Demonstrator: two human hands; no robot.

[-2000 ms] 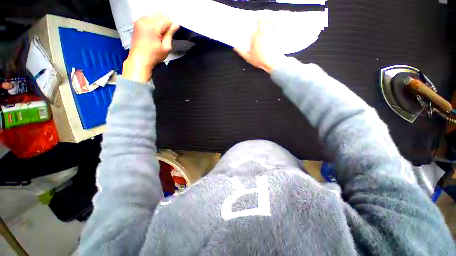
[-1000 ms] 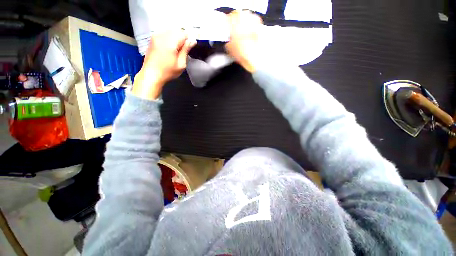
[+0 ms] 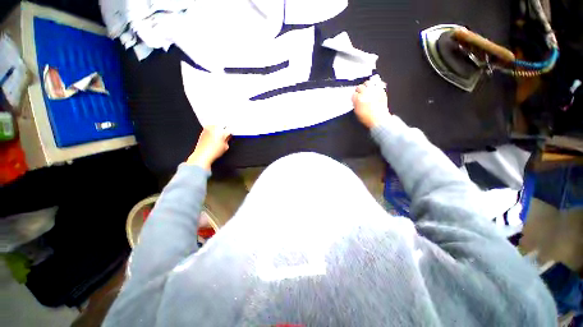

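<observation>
A white garment panel (image 3: 281, 112) with dark bands lies spread on the black ribbed table (image 3: 409, 121). Its curved edge faces me. My left hand (image 3: 211, 145) pinches the panel's near left edge. My right hand (image 3: 371, 102) holds its right end, fingers closed on the cloth. More white cloth (image 3: 236, 32) lies just beyond and partly against it. A small loose white piece (image 3: 350, 59) lies beyond my right hand. The steam iron (image 3: 455, 56) rests at the right, touched by neither hand.
A pile of cut white pieces (image 3: 144, 22) is at the table's far left. A cabinet with a blue front (image 3: 77, 121) stands left. The iron's hose (image 3: 536, 65) runs right. Below the table are a waste bucket (image 3: 135, 220) and a blue container (image 3: 528, 191) with cloth.
The view has shifted. The panel now lies nearer me, spread between my hands. My hands have moved apart, and the small cloth piece that hung between them is no longer there.
</observation>
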